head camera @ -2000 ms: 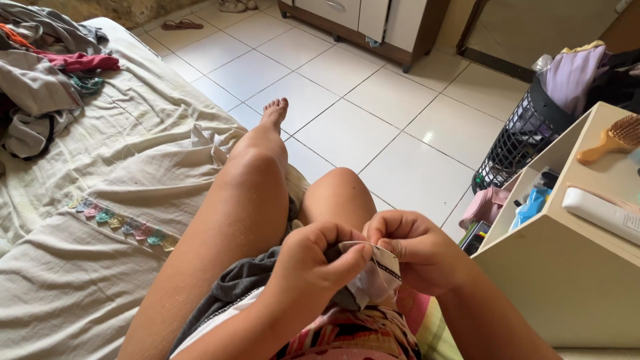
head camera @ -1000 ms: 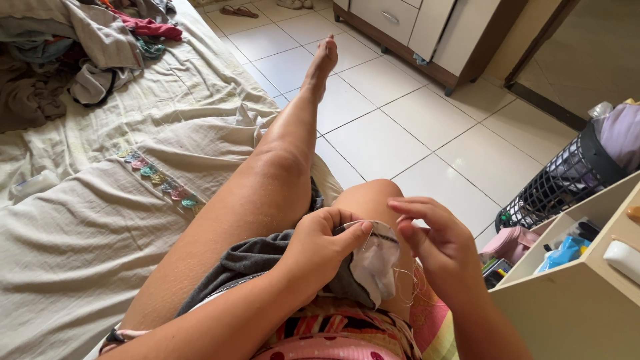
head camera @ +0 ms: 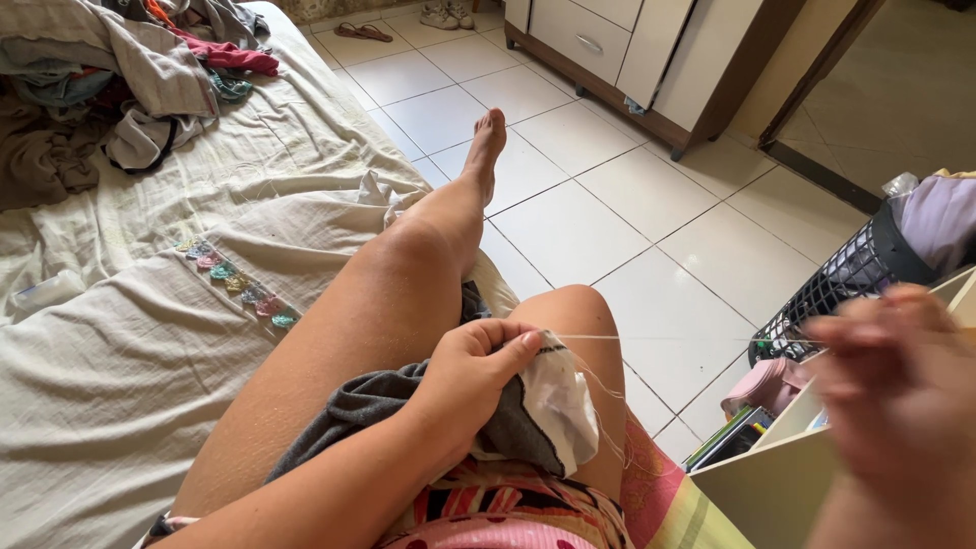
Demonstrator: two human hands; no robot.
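Note:
A grey and white fabric garment [head camera: 560,404] lies across the person's lap, its white edge pinched between the thumb and fingers of my left hand [head camera: 480,374]. From that edge a pale thread [head camera: 587,336] runs taut to the right, toward my right hand [head camera: 892,381], which is raised and blurred with its fingers drawn together at the thread's end. Whether a needle is in those fingers cannot be seen. More loose thread hangs in loops beside the white fabric.
Piled clothes [head camera: 145,69] lie on the bed [head camera: 114,366] at left. A black mesh laundry basket [head camera: 862,259] and an open compartment unit [head camera: 770,473] stand at right. A cabinet [head camera: 595,46], sandals [head camera: 363,32] and shoes [head camera: 446,15] are on the tiled floor.
My right hand has moved away to the right from the fabric, and the thread is now stretched between the hands. My left hand still pinches the fabric.

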